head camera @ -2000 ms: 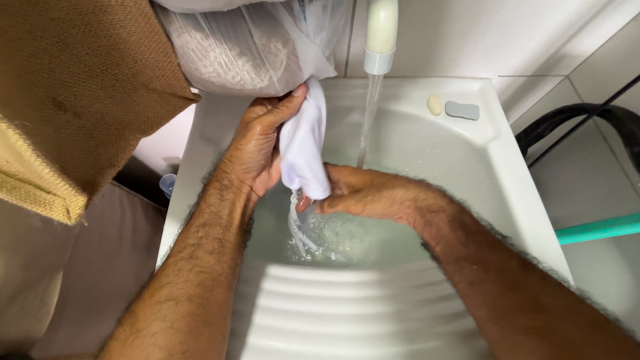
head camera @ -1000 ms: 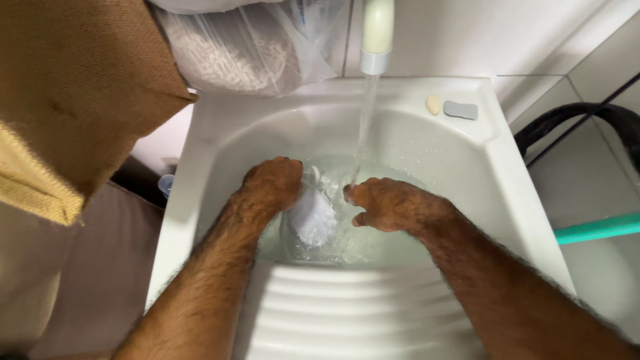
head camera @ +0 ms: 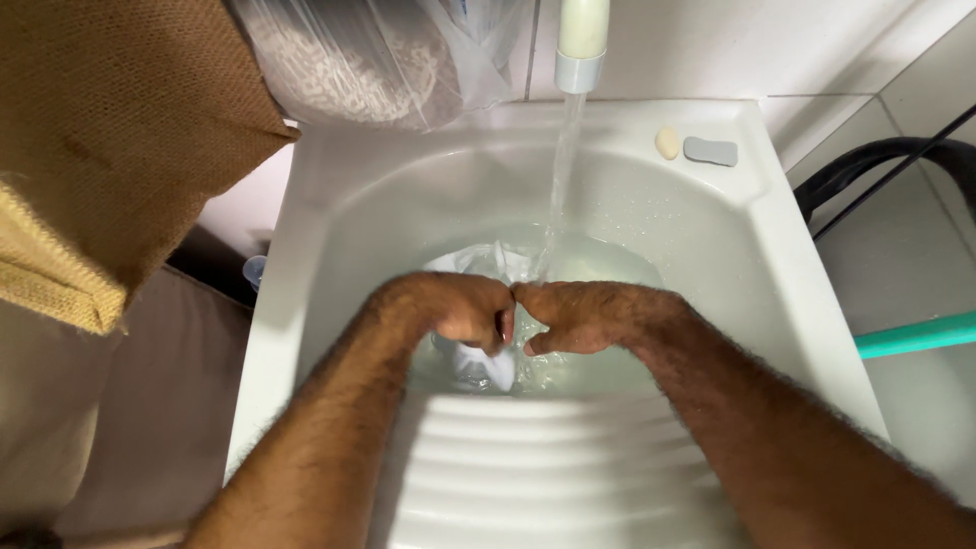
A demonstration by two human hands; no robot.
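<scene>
A white cloth [head camera: 488,370] lies spread in the water of a white laundry sink [head camera: 366,183]. Over it is my left hand [head camera: 473,313], its fingers curled; whether they grip the cloth cannot be told. My right hand [head camera: 587,316] is just to the right, palm down above the water, thumb and fingers apart, with nothing in it. The two hands nearly touch at the fingers. Water runs from the faucet spout [head camera: 582,65] down behind my right hand.
A bar of soap [head camera: 667,143] and a grey bar [head camera: 711,151] rest on the sink's back right corner. The ribbed washboard [head camera: 526,465] is in front. Burlap fabric [head camera: 137,114] and a filled plastic bag [head camera: 366,69] hang at left. A black hose [head camera: 862,164] and green pole [head camera: 915,335] are right.
Two seconds ago both hands held the cloth bunched above the water; it is now down in the water. Since one second ago, the hands have come closer together.
</scene>
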